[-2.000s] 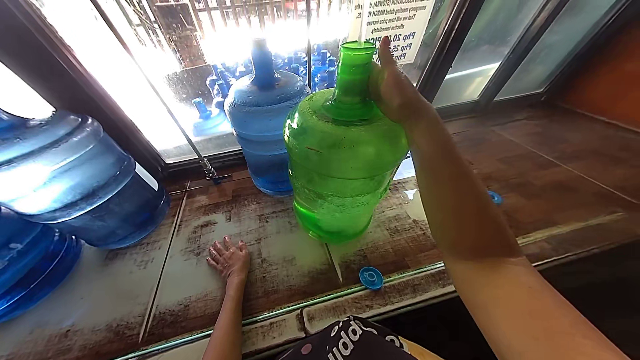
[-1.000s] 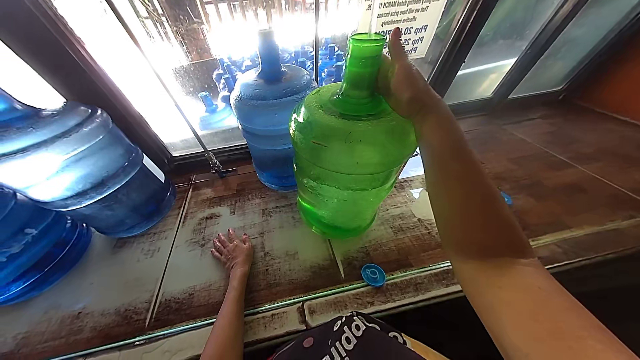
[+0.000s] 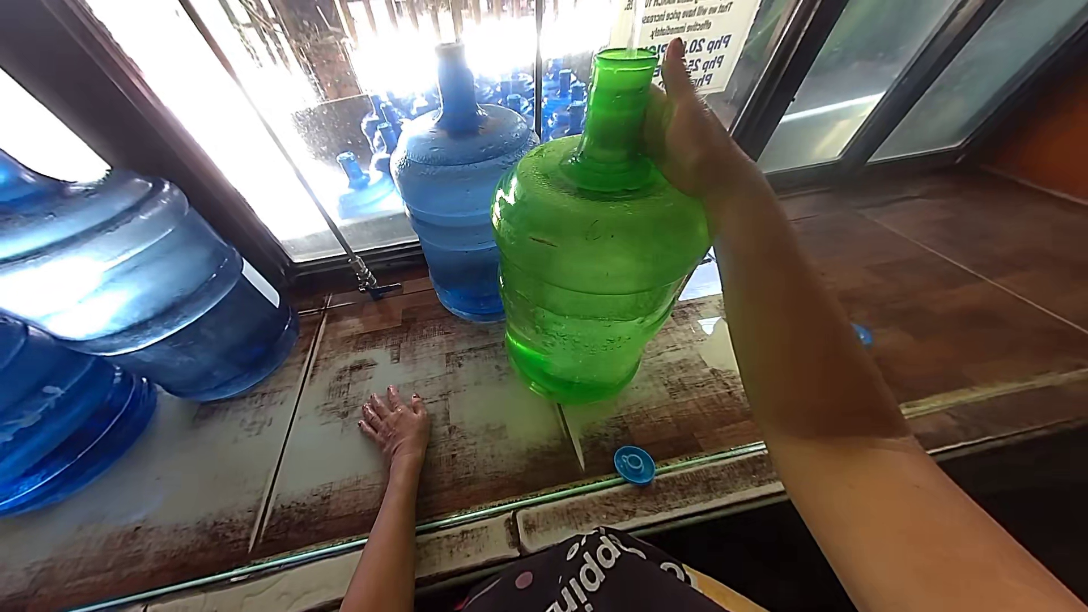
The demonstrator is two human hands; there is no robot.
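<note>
A green translucent water jug (image 3: 595, 255) stands upright on the tiled counter, with liquid in its lower part and a clear stream or tube at its mouth. My right hand (image 3: 693, 136) is wrapped round the back of its neck, thumb up; most of its fingers are hidden. My left hand (image 3: 397, 425) rests palm down on the counter (image 3: 476, 450), fingers spread, holding nothing. A blue water jug (image 3: 463, 187) stands just behind the green one, to its left. Near the counter's front edge lies a round blue cap (image 3: 635, 465).
Large blue jugs (image 3: 161, 280) stand at the left. A thin metal rod with a valve-like fitting (image 3: 365, 276) reaches down by the window frame. Another blue cap (image 3: 863, 334) lies partly behind my right forearm. A notice (image 3: 693, 38) hangs on the glass; more blue jugs are outside.
</note>
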